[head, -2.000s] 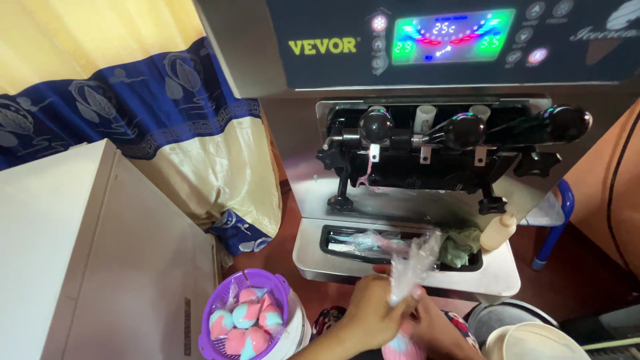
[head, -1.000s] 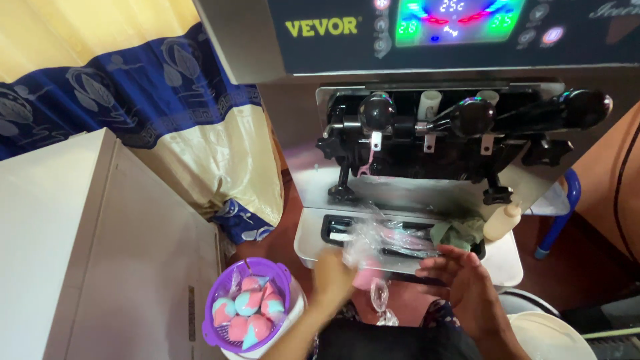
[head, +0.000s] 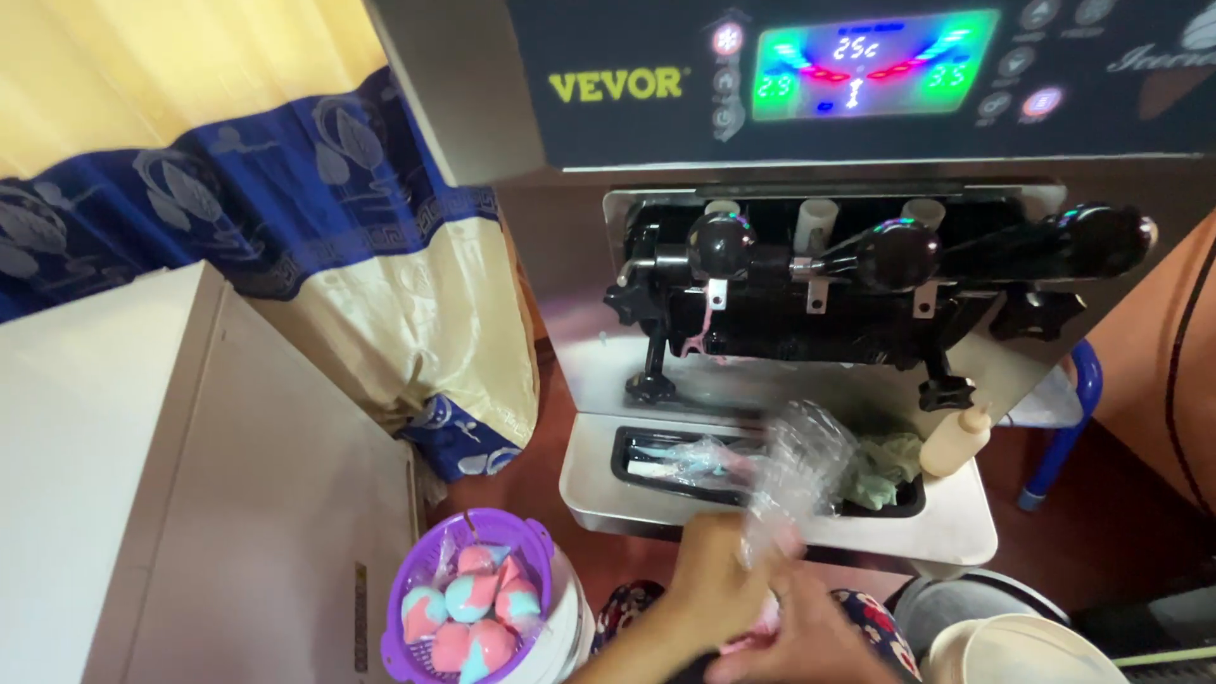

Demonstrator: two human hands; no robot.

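Note:
In front of the VEVOR soft-serve ice cream machine (head: 817, 370), my two hands meet low in the middle. My left hand (head: 712, 579) closes around the neck of a clear plastic bag (head: 803, 456), whose loose top sticks up, blurred. Below, my right hand (head: 807, 627) is against the same bag, where a pink filled part (head: 760, 622) shows between the hands. Behind them, the drip tray (head: 632, 475) holds crumpled clear plastic and a greenish plastic bag (head: 879, 470). A purple plastic basket (head: 399, 617) at lower left holds several pink and light blue filled bags (head: 470, 598).
Three black-knobbed levers (head: 722, 245) project from the machine front. A cream squeeze bottle (head: 957, 442) stands on the tray ledge's right end. White tubs (head: 1035, 655) are at lower right, a blue-legged stool (head: 1069, 408) behind. A white cabinet (head: 256, 494) and a curtain (head: 380, 256) flank the left.
My hands were apart one second ago, with the bag by my left hand; now they are together at the bag. The bag's loose top now points upward.

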